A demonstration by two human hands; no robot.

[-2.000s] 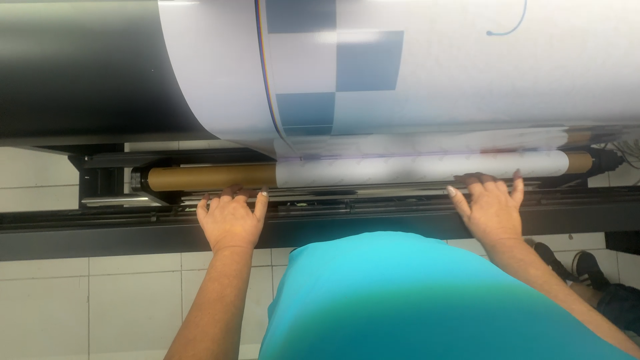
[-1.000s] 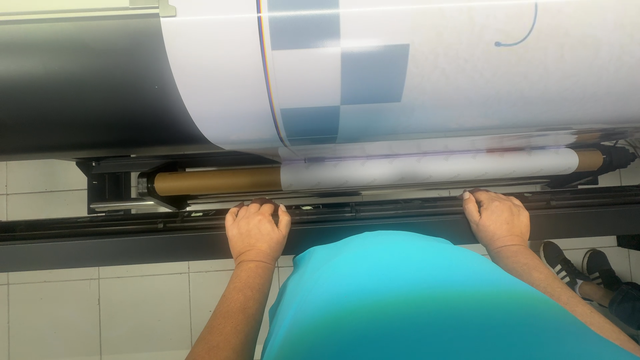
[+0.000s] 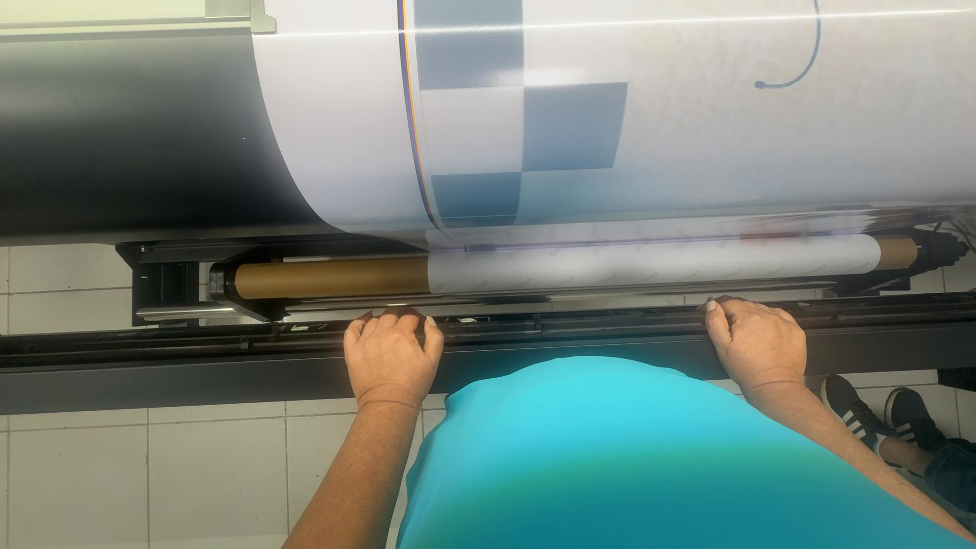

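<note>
My left hand [image 3: 394, 354] rests on the dark front rail [image 3: 229, 381] of a large-format printer, its fingers curled over the far edge. To the right, my right hand [image 3: 756, 343] lies on the same rail with bent fingers; its thumb points up and left. What the fingertips touch is hidden. Just beyond both hands, a take-up roll of white media [image 3: 648, 259] sits on a brown cardboard core [image 3: 332, 280]. Above it, a wide printed sheet [image 3: 572, 126] with blue-grey squares and a thin blue curved line drapes over the printer's curved black front [image 3: 137, 137].
A black roll holder [image 3: 221, 282] supports the core's left end, another [image 3: 938, 250] its right end. A light-coloured printer part [image 3: 263, 17] is at upper left. Another person's striped shoes [image 3: 854, 408] stand on the tiled floor [image 3: 213, 473] at lower right.
Two seconds ago my fingers were more spread and reached nearer the roll; now both hands are more curled on the rail. The view has shifted slightly.
</note>
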